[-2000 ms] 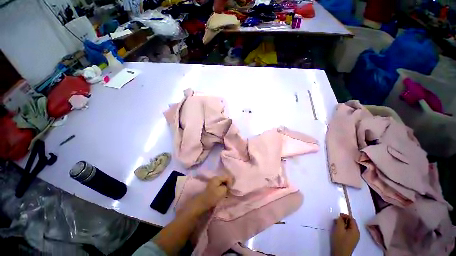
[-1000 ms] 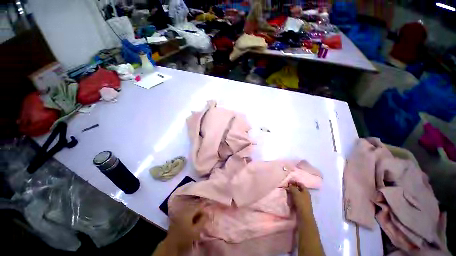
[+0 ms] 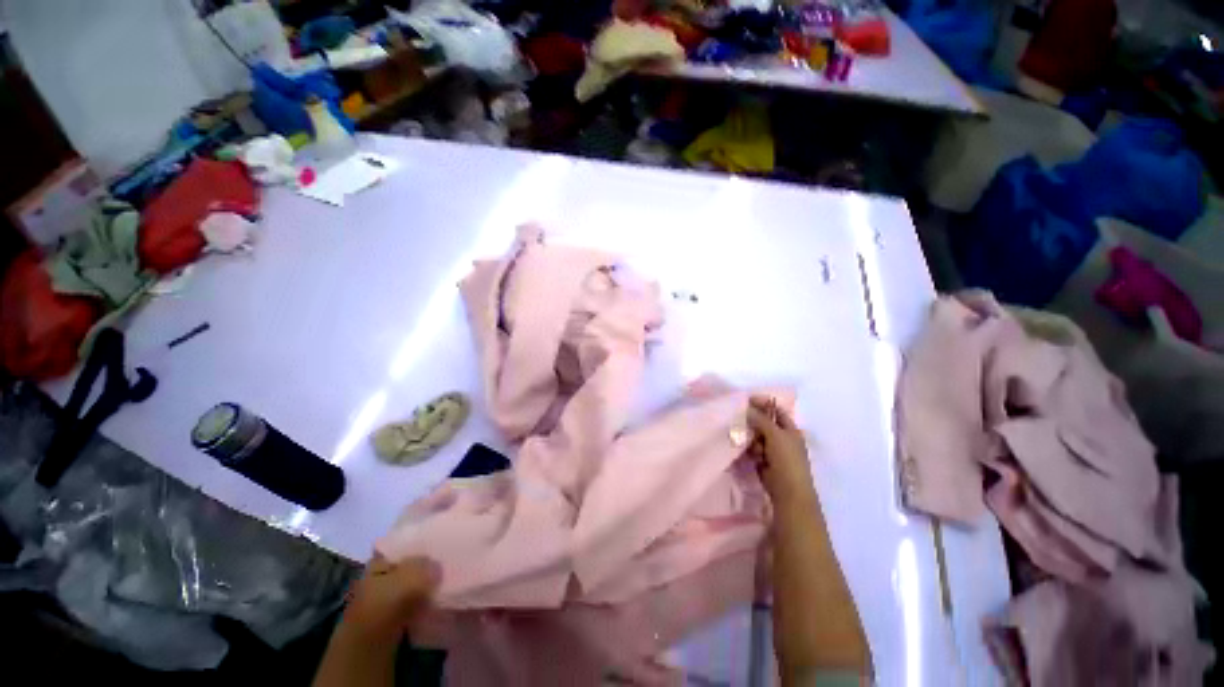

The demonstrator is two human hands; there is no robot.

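A pink jacket (image 3: 537, 523) lies spread on the white table in front of me, its lower part hanging over the near edge. My left hand (image 3: 392, 588) holds its left edge at the lower left. My right hand (image 3: 768, 432) holds its upper right part, next to a small pale round spot that looks like a button. Whether the right hand also holds a tool cannot be seen. Another crumpled part of pink cloth (image 3: 537, 315) lies behind, touching the jacket.
A pile of pink jackets (image 3: 1060, 456) lies at the right table edge. A black bottle (image 3: 275, 463), a beige cloth bundle (image 3: 423, 427) and a partly covered phone (image 3: 479, 462) lie left. Red bags (image 3: 199, 212) stand at the far left of the table (image 3: 363, 269).
My right hand has moved from the right table edge onto the jacket. My left hand has moved left and down with the jacket edge. The jacket is spread wider and covers most of the phone.
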